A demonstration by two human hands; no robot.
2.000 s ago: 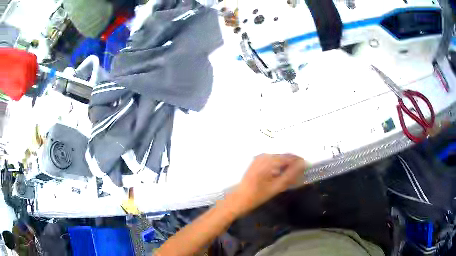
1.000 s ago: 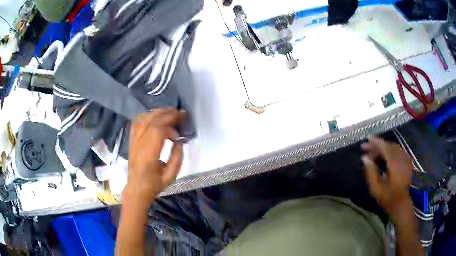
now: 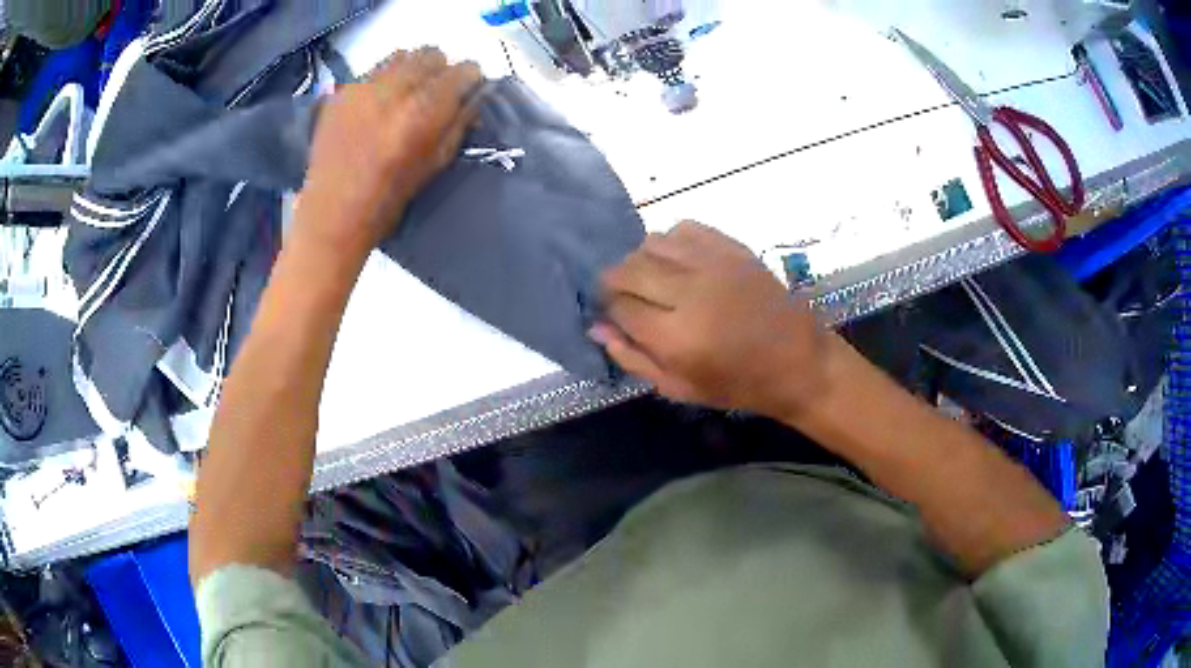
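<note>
A dark grey panel [image 3: 503, 242] lies across the front of the white machine table, with a small white striped bit near its upper middle. My left hand [image 3: 398, 131] grips its upper left part, fingers bent over the cloth. My right hand [image 3: 699, 313] pinches its right edge near the table's front edge; the fingertips are partly hidden. The presser foot and needle area [image 3: 673, 78] is above and right of the panel, apart from it. The sewn pile [image 3: 144, 248] of striped grey pieces lies at the left, touching the panel.
Scissors with red handles [image 3: 1029, 176] lie right of the needle. A cut-piece stack [image 3: 1032, 339] with white stripes hangs below the table edge at right. A blue basket [image 3: 1169, 392] is at far right, and a blue container [image 3: 144, 607] is below left. A grey motor housing [image 3: 33, 385] is far left.
My left hand has moved up and my right hand has come from below the table edge at right to the panel. The grey panel now lies spread between both hands.
</note>
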